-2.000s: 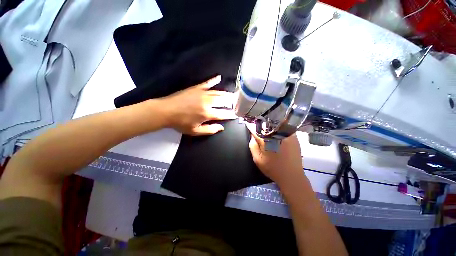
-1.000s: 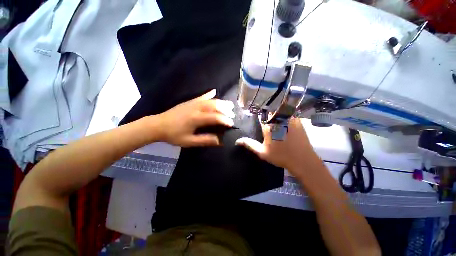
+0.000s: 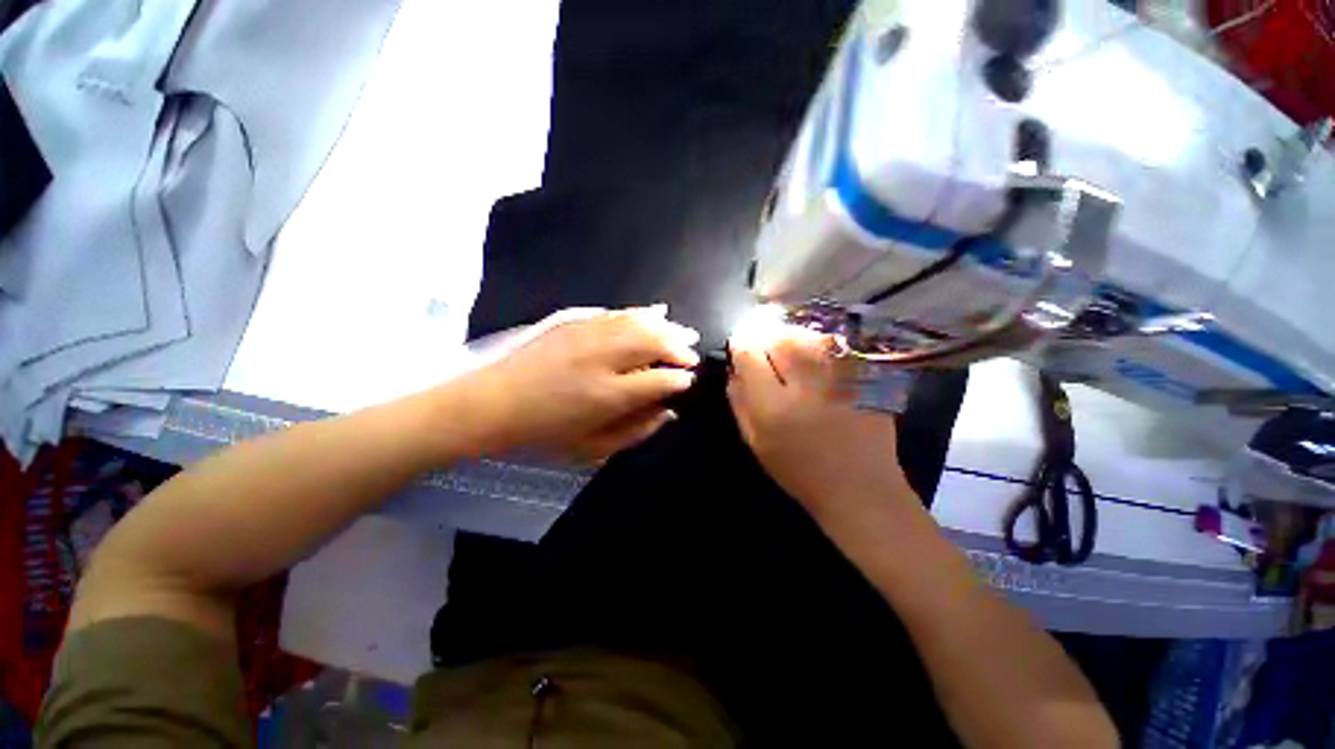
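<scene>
The black garment panel [image 3: 659, 161] lies on the white table left of the sewing machine head [image 3: 937, 161] and hangs over the front edge toward my lap. My left hand [image 3: 593, 381] grips the panel's cloth with its fingertips just left of the needle area. My right hand [image 3: 798, 403] pinches the cloth close beside it, at the machine head's lower left end. The fingertips of both hands nearly meet. The needle and presser foot are blurred and partly hidden by glare and my right hand.
Stacked pale cut panels [image 3: 103, 220] lie at the left. Black-handled scissors [image 3: 1051, 505] lie right of my right hand. A dark line runs across the white table there. A small purple-pink item [image 3: 1209, 521] is at the far right. The ruler-marked table edge [image 3: 242, 424] curves in front.
The panel has shifted and now hangs further toward my lap, with cloth also showing right of my right hand. My hands have drawn together. The machine appears further right in view.
</scene>
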